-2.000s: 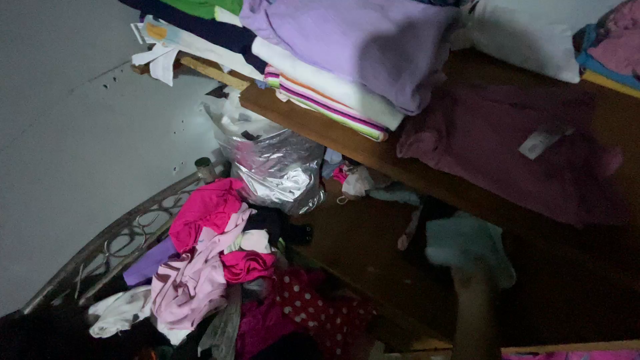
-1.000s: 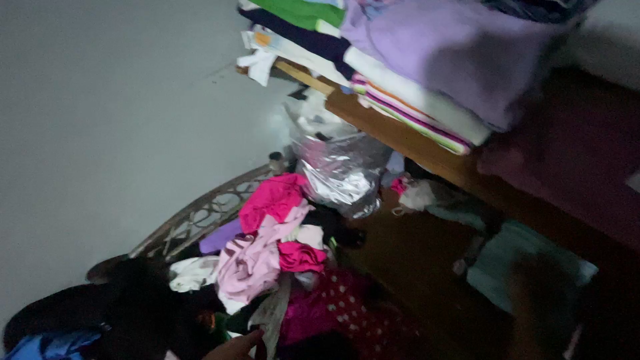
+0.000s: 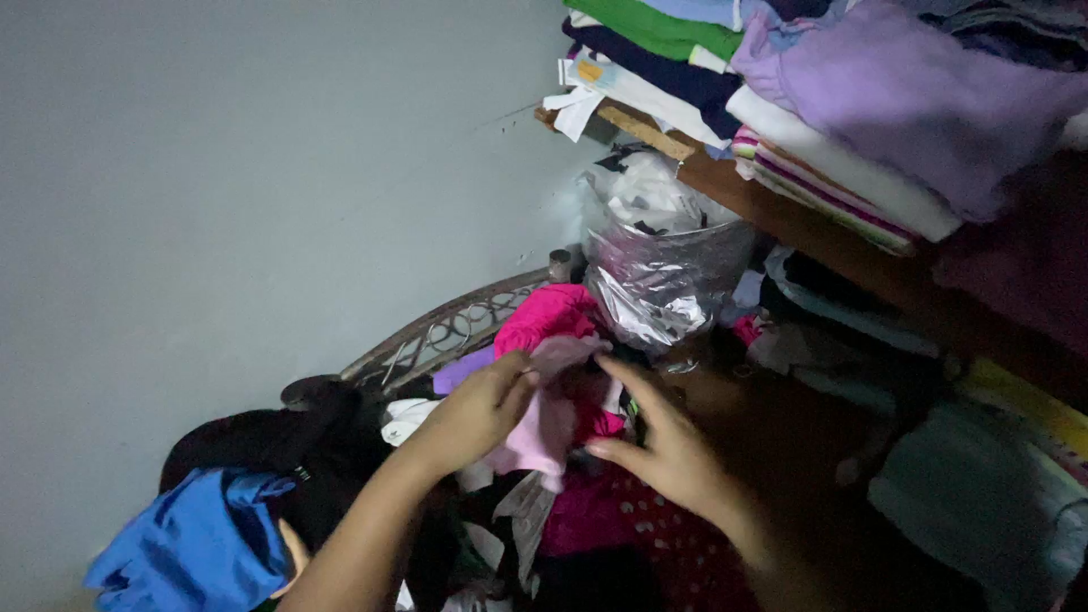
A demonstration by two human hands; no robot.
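My left hand [image 3: 484, 412] has its fingers closed on the edge of a light pink garment [image 3: 544, 429], which hangs over the clothes pile. To its right, my right hand [image 3: 659, 442] is spread, thumb and forefinger apart, near the garment's other side; nothing shows in its grasp. Behind the pink cloth lie a bright pink garment [image 3: 548, 314] and a purple cloth [image 3: 463, 370]. A white cloth [image 3: 412, 418] is left of them. Below the hands are a magenta cloth [image 3: 586, 514] and a red polka-dot cloth [image 3: 671, 531], partly dark.
A clear plastic bag [image 3: 659, 263] stands behind the pile beside a metal scrollwork headboard [image 3: 442, 331]. Folded clothes, with a lavender one [image 3: 909, 93] on top, rest on a wooden shelf [image 3: 790, 221] above right. A teal folded cloth [image 3: 960, 484] lies lower right, a blue garment [image 3: 191, 544] lower left.
Both hands are now over the pile, the left holding the light pink garment that lay on it. The right hand has left the teal cloth. The view has shifted left.
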